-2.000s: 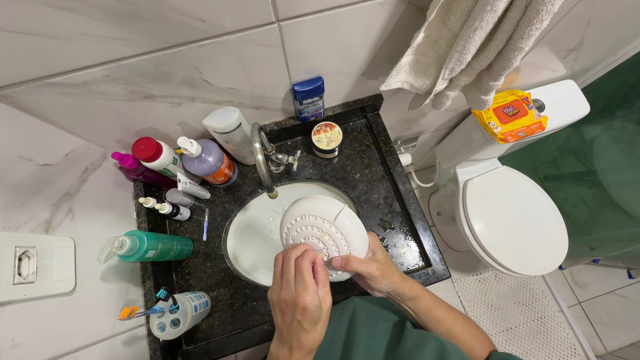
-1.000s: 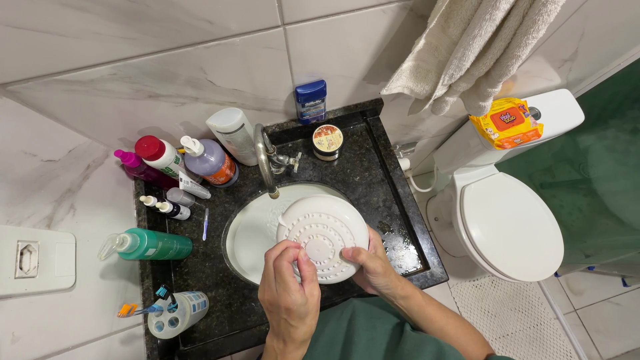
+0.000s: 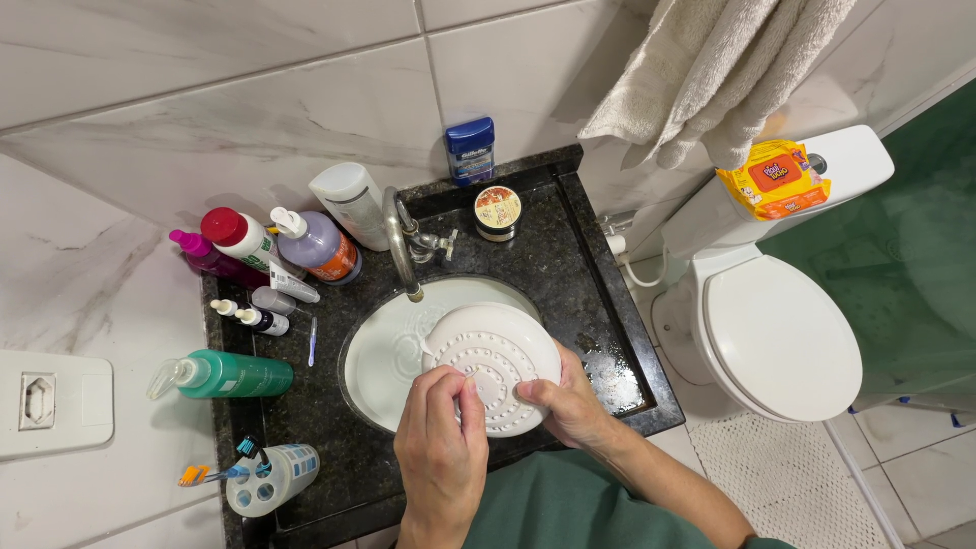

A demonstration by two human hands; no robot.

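Note:
A round white plastic shower head (image 3: 496,366) with rings of small nozzles is held over the right part of the white sink basin (image 3: 374,343). My right hand (image 3: 572,400) grips its right edge, thumb on the nozzle face and fingers behind. My left hand (image 3: 446,435) pinches a small, thin pale object (image 3: 474,372) against the inner nozzles; what it is exactly I cannot tell. Above and left of the shower head, the curved metal faucet (image 3: 400,244) ends over the basin.
Several bottles (image 3: 320,248) line the black granite countertop (image 3: 549,267) at the left, near a green pump bottle (image 3: 236,374) and a toothbrush holder (image 3: 274,480). A round jar (image 3: 497,212) and a blue deodorant stick (image 3: 470,151) stand behind. The toilet (image 3: 778,335) is at the right.
The shower head has turned and shifted within my hands. My left fingertips have moved from its left part to nearer the central nozzles since a second ago.

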